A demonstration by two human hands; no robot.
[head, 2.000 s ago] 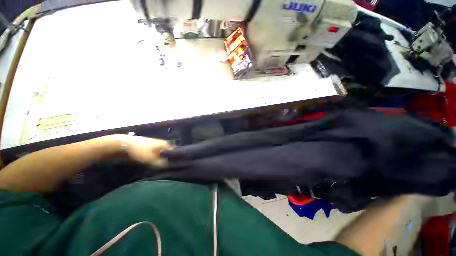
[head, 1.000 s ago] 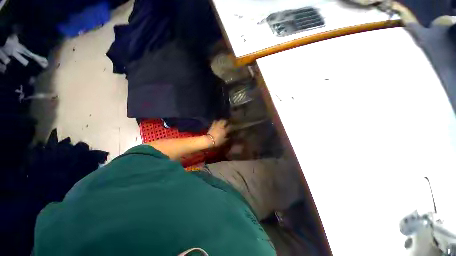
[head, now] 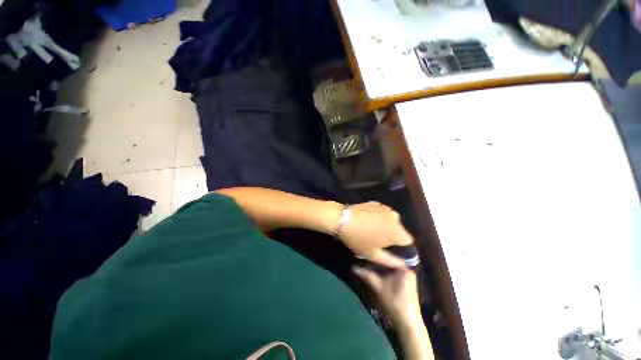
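Note:
My left hand (head: 374,228), with a bracelet at the wrist, reaches across in front of my green shirt beside the table edge. It is closed on a small dark cloth piece with white edging (head: 410,256). My right hand (head: 395,287) comes up from below and meets it at this piece. Its fingers are blurred, and its hold cannot be told. The dark area under both hands is too dim to make out. A dark garment (head: 263,130) hangs or lies beyond my left forearm.
The white table (head: 520,204) with brown edging is at right, with small metal machine parts (head: 587,344) at its lower corner. Another white table (head: 422,42) with a dark grille stands beyond. Pedals (head: 349,145) are under the tables. Dark cloth piles (head: 70,239) and a blue container (head: 135,10) are on the floor at left.
The view has swung from the sewing machine to the left side. Since the last frame my left hand has moved right and towards me, and my right hand has come into view. The red basket is now mostly hidden.

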